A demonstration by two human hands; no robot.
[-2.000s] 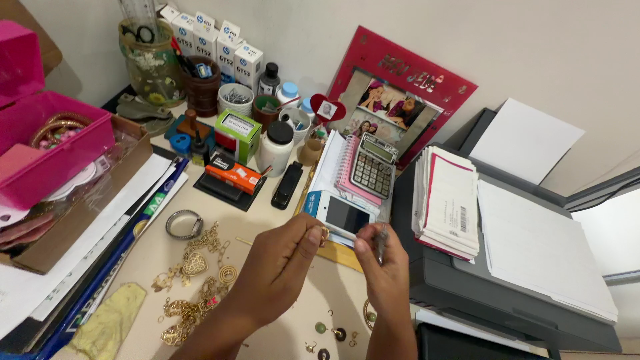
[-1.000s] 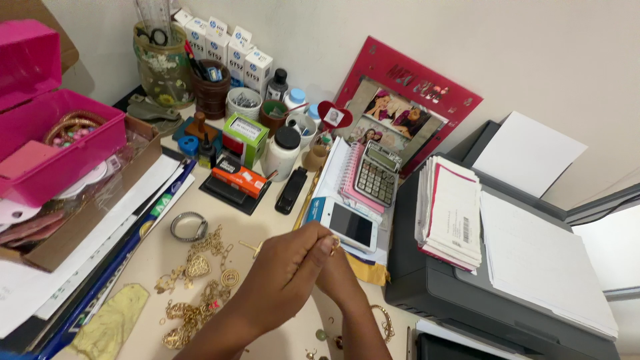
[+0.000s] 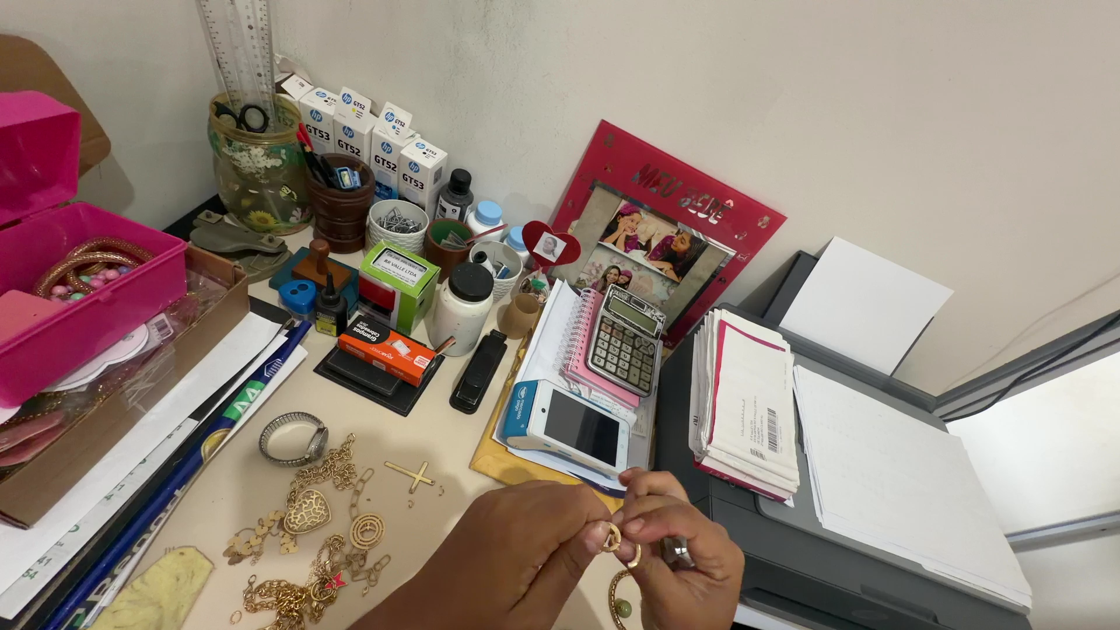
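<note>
Low in the centre, my left hand pinches a small gold ring-shaped piece between thumb and finger. My right hand touches it from the right and holds another curved gold piece; something silvery shows among its fingers. Left of my hands lie a gold cross pendant, a filigree heart pendant on a chain, a round spiral pendant, a heap of gold chain and a metal-band wristwatch. A gold bracelet is partly hidden below my right hand.
Beyond my hands are a card terminal, a calculator and a stapler. A grey printer with papers stands right. A pink box sits at left, above a yellow cloth. Jars, cups and ink boxes line the wall.
My right hand was apart from my left two seconds ago, then mostly hidden behind it. Now the fingers of both hands meet at the small gold pieces.
</note>
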